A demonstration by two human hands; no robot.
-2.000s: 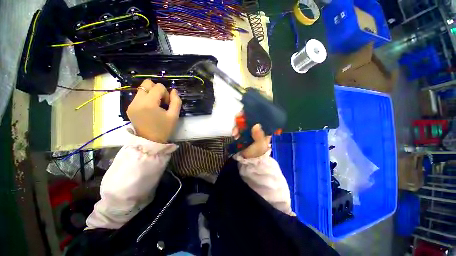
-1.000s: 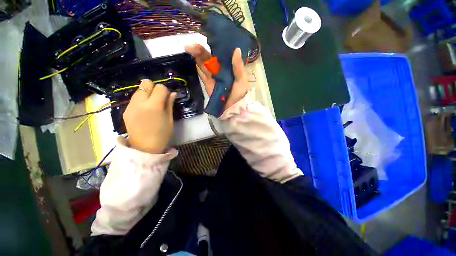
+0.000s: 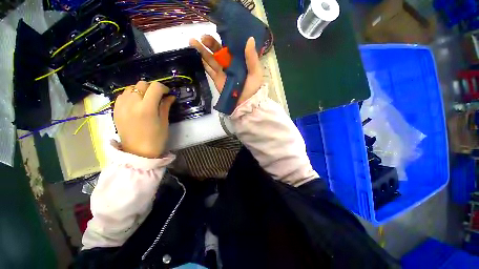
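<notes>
A black socket panel [image 3: 202, 100] lies open side up on the white mat [image 3: 191, 135], with a yellow wire [image 3: 183, 77] along it. My left hand [image 3: 141, 118] is over its left half, fingertips pinched on a blue wire [image 3: 63, 120] that trails out to the left; the hand hides part of the wire. My right hand [image 3: 252, 73] is wrapped around the dark soldering gun [image 3: 236, 44] with orange trigger, just right of the panel. The gun's nose points away toward the top edge and its tip cannot be made out.
More black panels [image 3: 123, 44] with yellow wire stand at the left, beside bubble wrap [image 3: 8, 105]. Brown and blue wires [image 3: 163, 14] lie beyond the mat. A solder spool [image 3: 318, 19] stands on the green top at right. A large blue bin [image 3: 420, 94] holds black panels and clear plastic.
The soldering gun has swung from over the panel to point away, and my right hand's fingers have spread around it. My left hand stays at the panel; the blue wire now trails higher, out to the left.
</notes>
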